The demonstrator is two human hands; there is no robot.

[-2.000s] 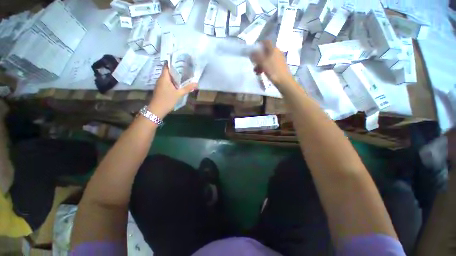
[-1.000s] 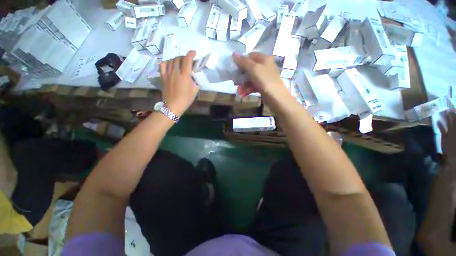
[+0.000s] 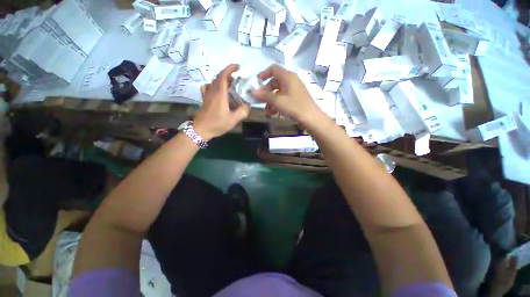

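My left hand (image 3: 221,104) and my right hand (image 3: 285,93) are close together over the table's near edge. Between their fingers is a small whitish, partly shiny piece (image 3: 247,90), held end-on; it looks like a carton end with something pale in it, but blur and fingers hide the detail. My left hand is curled around its left side. My right fingertips touch its right side. A white carton (image 3: 290,144) lies in the brown tray (image 3: 348,162) just below the table edge.
White cartons (image 3: 392,68) crowd the table's far side and right. Flat cartons (image 3: 55,43) lie fanned at the left, near a black bundle (image 3: 124,81). A clear plastic piece (image 3: 386,163) is by the tray. Another person's hand (image 3: 504,278) is at the right edge.
My right hand has turned inward and my fingers have closed in around the pale piece. The other person's hand has moved down, leaving a carton at the table's right edge.
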